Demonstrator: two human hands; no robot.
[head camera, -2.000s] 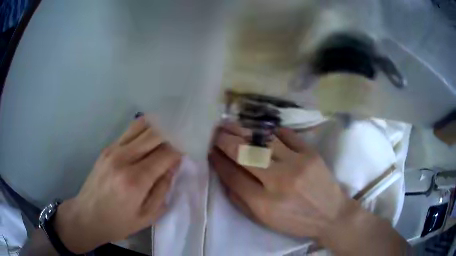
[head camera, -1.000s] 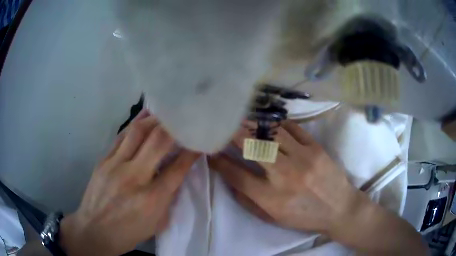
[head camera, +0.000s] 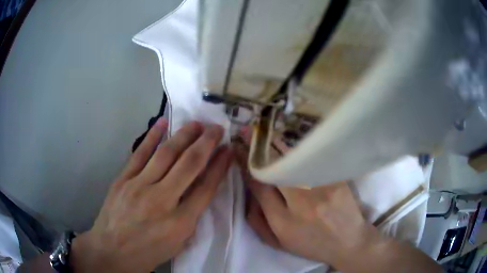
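Note:
White garment cloth (head camera: 211, 240) lies on the machine bed, with a lengthwise seam between my hands. Its pointed upper piece (head camera: 179, 48), with a dark stitch line near the edge, lies left of the machine head (head camera: 347, 144). My left hand (head camera: 160, 197) is on the cloth, fingers close together and pressing it down, tips left of the small metal foot (head camera: 235, 113). My right hand (head camera: 315, 218) holds the cloth right of the seam, its fingertips partly hidden under the head's bent cream edge. The needle cannot be made out.
The pale table (head camera: 75, 117) spans the left side. A small black thing (head camera: 152, 128) lies by my left fingertips. More white cloth with a brownish strip (head camera: 400, 205) is at the right. A light-coloured device with a dark panel (head camera: 453, 241) stands at the lower right.
The machine head looks different: its slotted underside now shows, and the ribbed knobs are out of sight. The pointed cloth piece has come into view. My left hand has shifted right, towards the foot.

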